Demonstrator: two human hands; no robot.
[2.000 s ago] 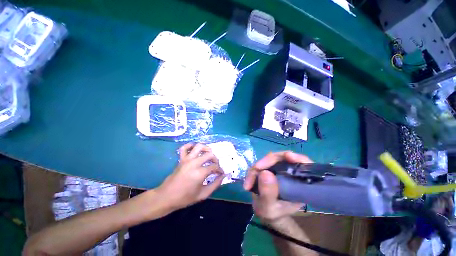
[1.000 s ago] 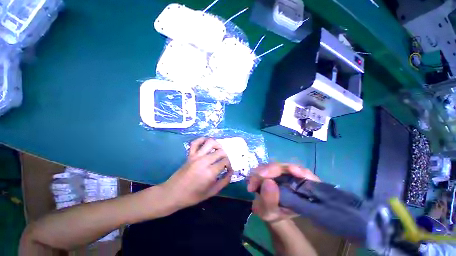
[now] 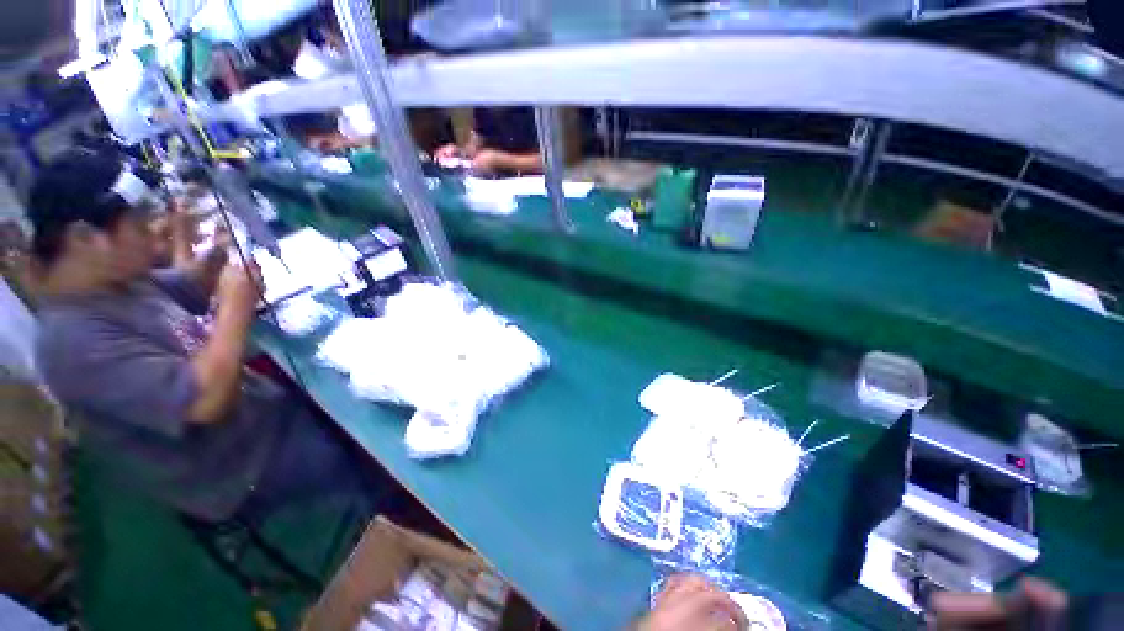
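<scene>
My left hand point(image 3: 696, 604) is at the bottom edge, cut off and blurred, its fingers on a white housing point(image 3: 759, 611) on a clear bag. My right hand point(image 3: 996, 606) is cut off at the bottom right, against the dark grey body of the electric screwdriver point(image 3: 1095, 611); its tip is out of the picture. A white front frame point(image 3: 641, 508) lies on clear plastic just beyond my left hand. Behind it is a pile of white housings point(image 3: 721, 446) with thin white rods sticking out. The screw feeder point(image 3: 955, 518) stands beyond my right hand.
Bagged white pieces point(image 3: 438, 358) lie heaped on the green bench point(image 3: 542, 475). A seated worker point(image 3: 136, 333) is at the left. An open cardboard box point(image 3: 395, 579) is below the bench edge. Single bagged white units point(image 3: 890, 382) lie at the far side. A metal post point(image 3: 395, 142) rises behind.
The view has swung up and left, bringing in the seated worker, bagged heap and far benches. Both hands and the screwdriver have shifted to the bottom edge and are mostly cut off.
</scene>
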